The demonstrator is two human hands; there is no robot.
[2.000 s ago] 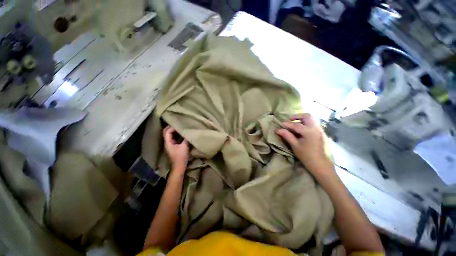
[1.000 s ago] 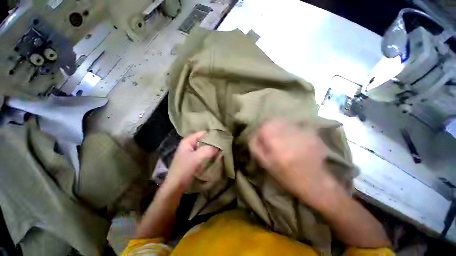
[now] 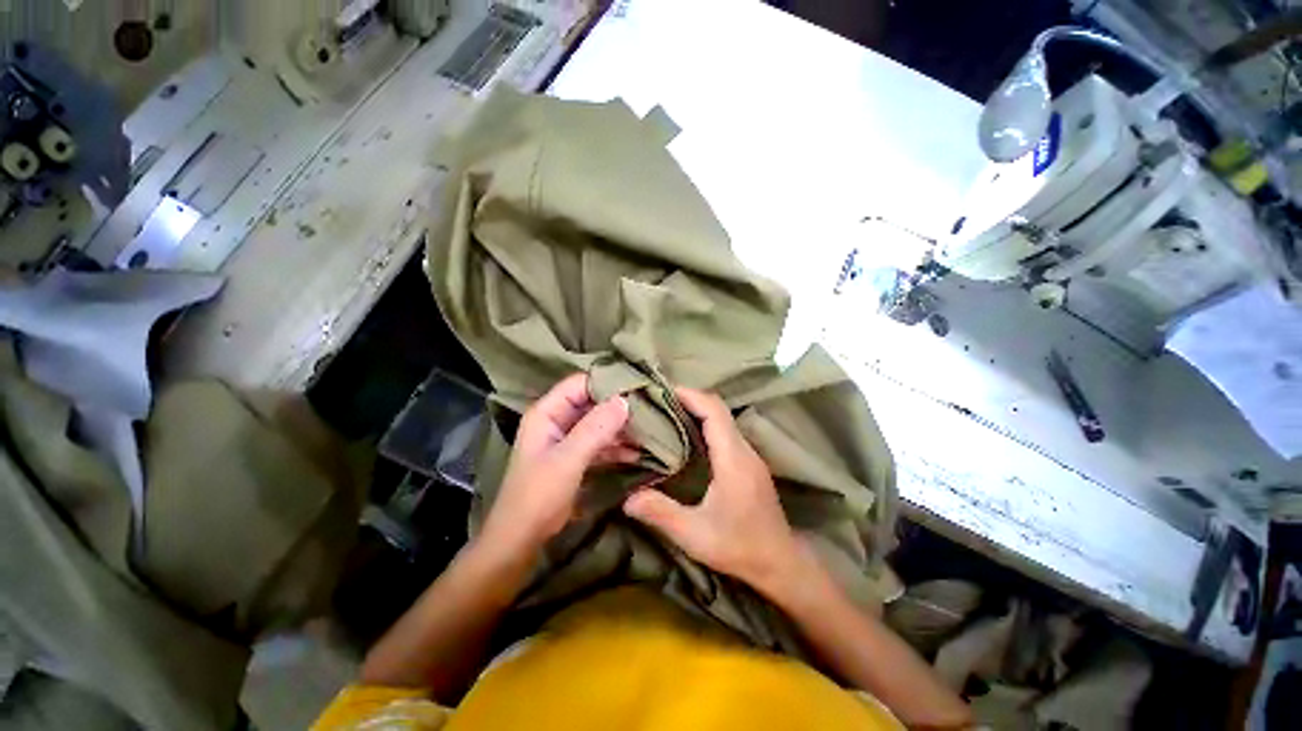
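Note:
A large khaki garment piece (image 3: 571,186) lies bunched from the white table's left part down onto my lap. Both bare hands are at its middle, close together. My left hand (image 3: 561,446) pinches a folded edge between thumb and fingers. My right hand (image 3: 725,500) holds the same folded part from the other side, thumb below and fingers behind the cloth. A doubled seam or edge shows between the hands. A small tab sticks out at the cloth's top edge. Some fingers are hidden by the folds.
A white sewing machine (image 3: 1064,200) with a lamp (image 3: 1015,114) stands at right on the white table (image 3: 1000,493). A small dark tool (image 3: 1075,396) lies on its bed. An older machine table (image 3: 286,243) is at left. Khaki pieces (image 3: 236,500) and pale cloth (image 3: 100,336) hang at lower left; more cloth (image 3: 1007,643) is at lower right.
My right hand has moved from the cloth's right side to the middle, beside my left hand. The cloth is gathered between both hands, and its right part has been shifted and refolded.

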